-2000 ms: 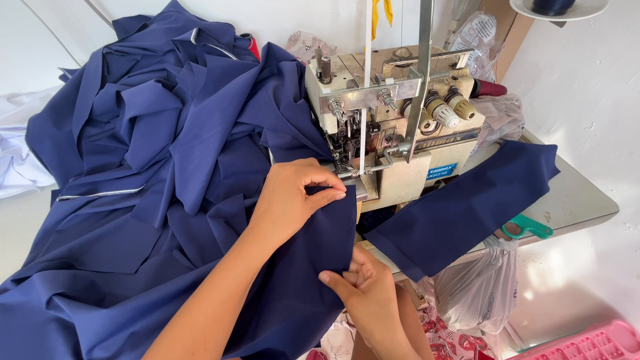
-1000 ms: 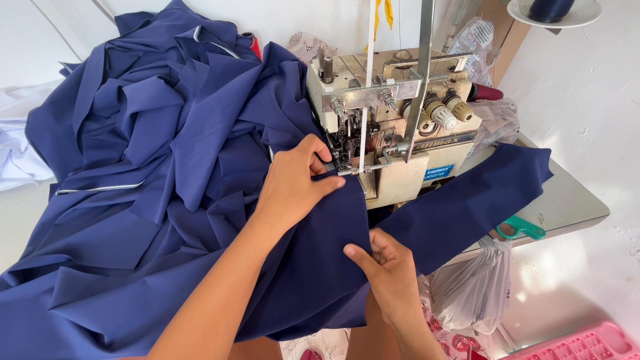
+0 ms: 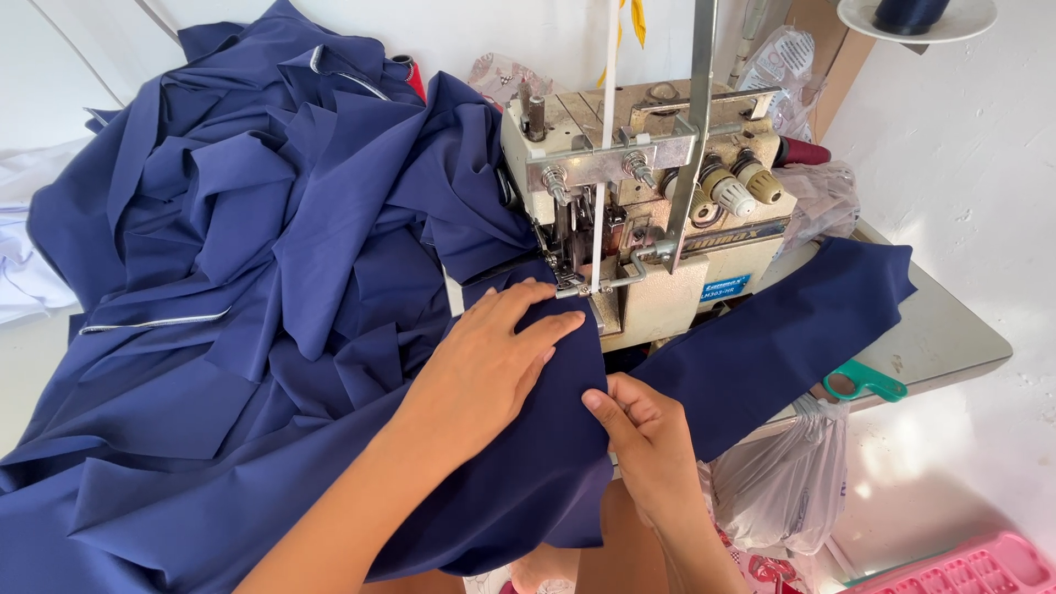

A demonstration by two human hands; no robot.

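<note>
My left hand lies on navy blue fabric with fingers spread, its fingertips just before the presser foot of an overlock sewing machine. Between thumb and fingers, my right hand pinches the right edge of that same fabric, lower down. A white tape hangs down in front of the machine to the foot area. Left of the machine, a large heap of navy fabric covers much of the table; some edges show white stitching. The needle and the fabric edge beneath the foot are partly hidden.
A separate navy fabric piece lies across the table at right. Green-handled scissors stick out at its edge, above a hanging plastic bag. A pink plastic tray is at lower right, a thread cone at upper right.
My left hand has gone from pinched fingers near the foot to lying spread on the fabric. My right hand still holds the fabric edge, which sits farther right than two seconds ago.
</note>
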